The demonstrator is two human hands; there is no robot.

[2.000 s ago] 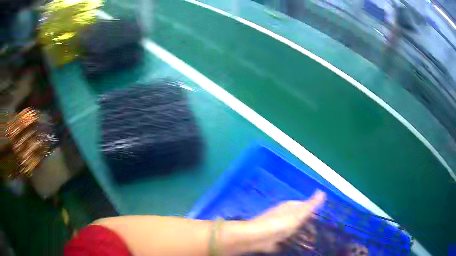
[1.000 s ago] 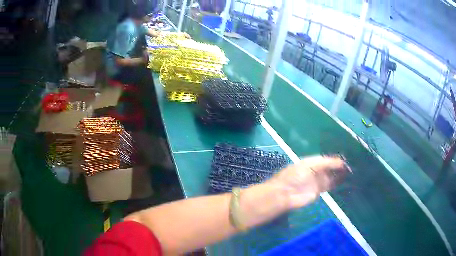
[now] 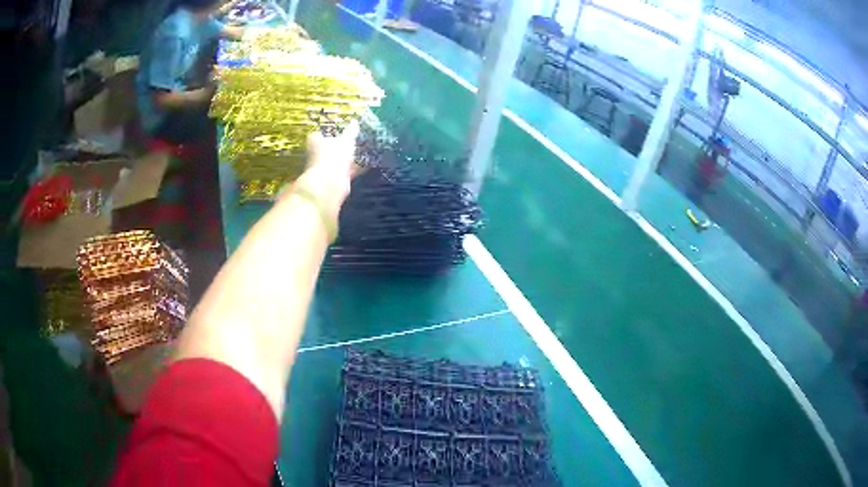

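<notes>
My left hand [image 3: 331, 164] reaches out on a bare forearm with a red sleeve, over the back left of the far stack of black sprue frames [image 3: 404, 224]. Its fingers are closed on the edge of a blurred, see-through black sprue frame [image 3: 376, 145], which overlaps the stack's top in the view; whether it touches cannot be told. A nearer stack of black sprue frames [image 3: 443, 418] lies on the green bench, cut off by the lower edge. My right hand is out of the picture.
A yellow sprue frame pile [image 3: 286, 105] stands beyond the far black stack. Copper-coloured frames [image 3: 124, 290] and cardboard boxes [image 3: 71, 238] are low at the left. A person [image 3: 176, 62] is at the far left. A white post [image 3: 497, 90] rises beside the bench.
My left hand has moved from over the blue tray forward and left to the far black stack. The view has swung along the bench, and the blue tray has left it.
</notes>
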